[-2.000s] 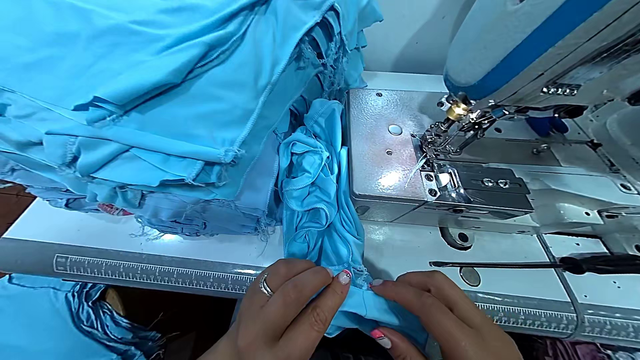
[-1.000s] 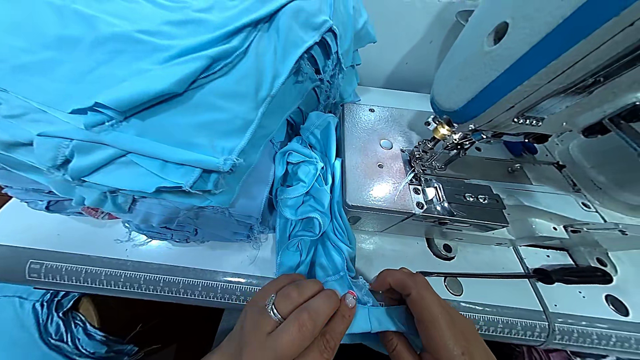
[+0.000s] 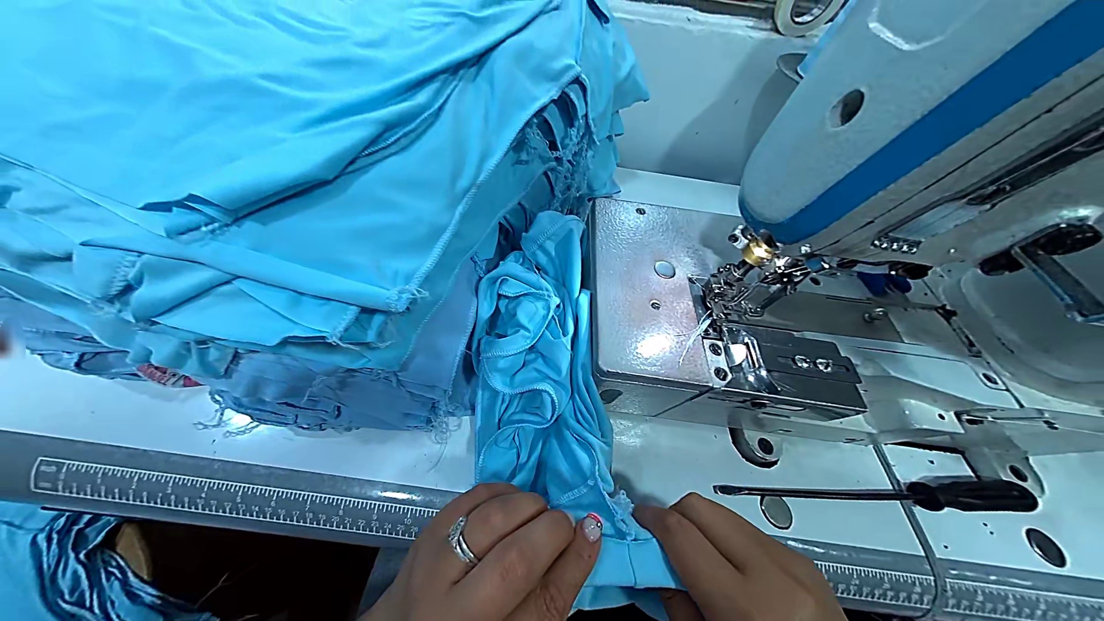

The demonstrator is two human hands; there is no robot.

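Observation:
A light blue fabric garment (image 3: 535, 379) lies bunched between the fabric pile and the sewing machine's metal bed, its lower end at the table's front edge. My left hand (image 3: 509, 552), with a ring on one finger, grips that end from the left, the thumb on top of the cloth. From the right, my right hand (image 3: 733, 561) pinches the same folded band, its thumb partly hidden under the fabric. Between the hands a short vertical seam and some frayed threads show. The sewing machine's needle and presser foot area (image 3: 733, 302) stands beyond my right hand, apart from the cloth.
A tall pile of light blue fabric pieces (image 3: 285, 198) fills the left. A screwdriver (image 3: 966, 496) lies on the machine table at right. Measuring tape (image 3: 233, 496) runs along the table's front edge. More blue fabric (image 3: 52, 561) hangs at lower left. A tape roll (image 3: 806, 13) is at the back.
The right hand's thumb, whose painted nail showed on the cloth two seconds ago, is now tucked partly under the band. Both hands remain on the garment's lower end.

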